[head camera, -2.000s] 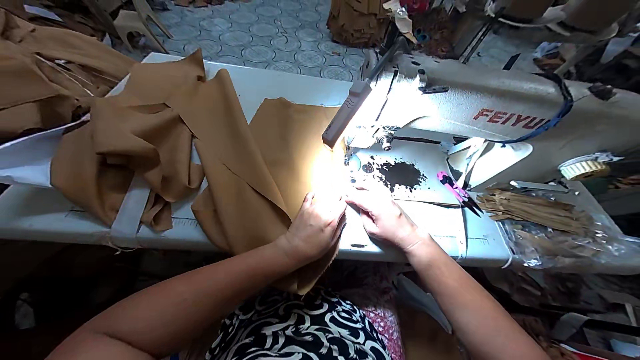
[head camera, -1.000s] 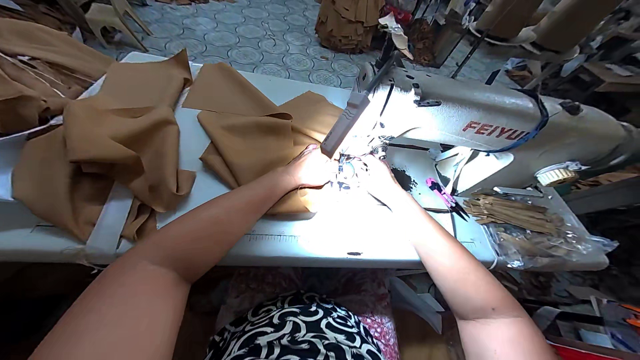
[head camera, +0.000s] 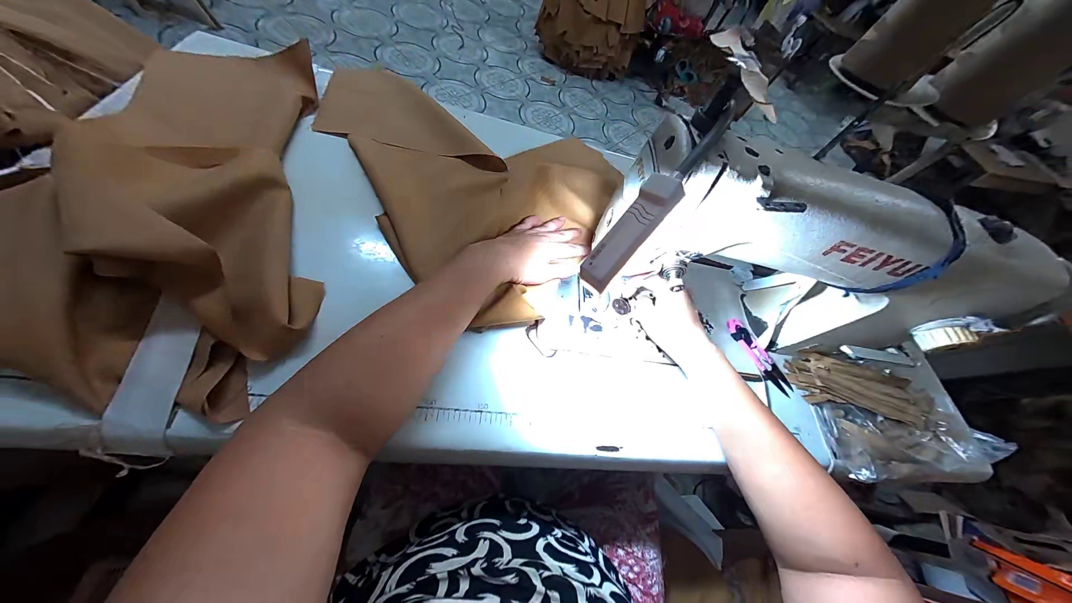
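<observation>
A white Feiyue-style industrial sewing machine (head camera: 837, 226) stands at the right of the white table (head camera: 469, 419). My left hand (head camera: 540, 251) lies flat with its fingers on a tan fabric piece (head camera: 444, 193), just left of the needle area. My right hand (head camera: 666, 314) is at the needle area, partly behind the machine head; glare and the head hide its fingertips. A grey lamp (head camera: 632, 234) shines on this spot. More tan fabric (head camera: 176, 209) lies heaped on the left of the table, over a pale strip (head camera: 151, 368).
Pink-handled thread snips (head camera: 758, 356) lie right of my right hand. Beyond them are a bundle of tan strips (head camera: 863, 389) and a clear plastic bag (head camera: 904, 444). A stack of tan pieces (head camera: 590, 33) stands on the tiled floor behind the table.
Two seconds ago both hands were close together in front of the needle. My left hand has since moved up and left onto the fabric, which has shifted beyond the needle area and separated from the left heap.
</observation>
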